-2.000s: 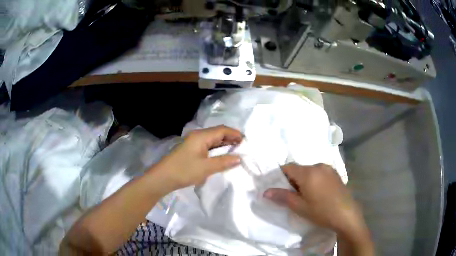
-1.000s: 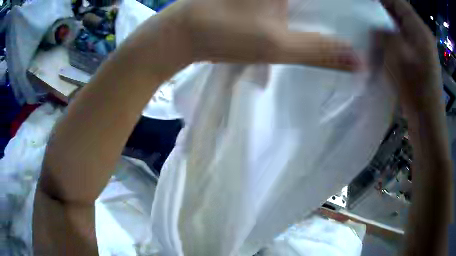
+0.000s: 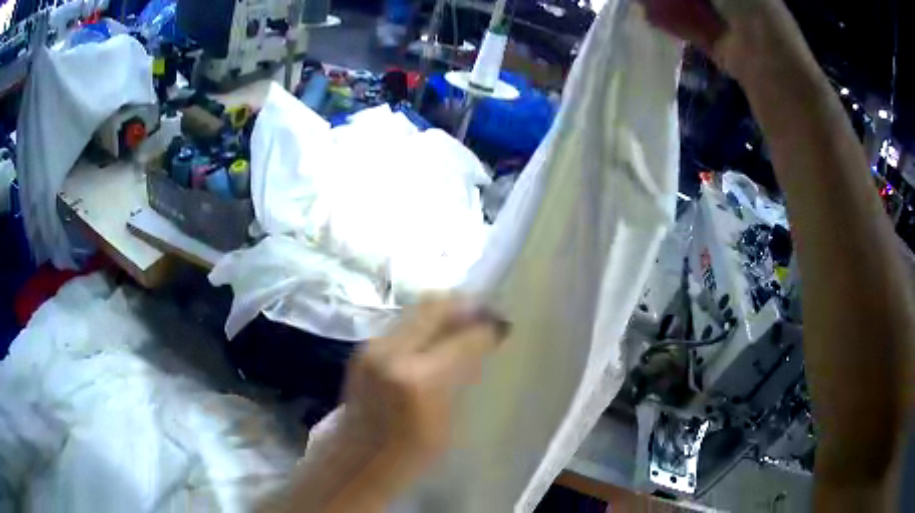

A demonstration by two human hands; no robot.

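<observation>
A white garment (image 3: 572, 230) hangs stretched in long folds in front of the sewing machine. My left hand (image 3: 426, 371), slightly blurred, grips its left edge low in the middle of the view. My right hand (image 3: 702, 25) holds its upper end at the top edge, where part of the hand is cut off. The garment's lower end runs out of the bottom of the picture. The machine head (image 3: 712, 291) stands behind it at the right, with the small silver plate (image 3: 675, 456) below.
A white garment stack (image 3: 371, 200) lies on dark cloth on the table. A large white pile (image 3: 130, 401) is at the lower left. A box of thread spools (image 3: 201, 195), a thread cone on a stand (image 3: 491, 60) and a blue bag (image 3: 512, 115) are behind.
The garment went from the lap up into the air. Since the last earlier frame my left hand has moved down and left along it, and my right hand to the top. The view has turned up and left.
</observation>
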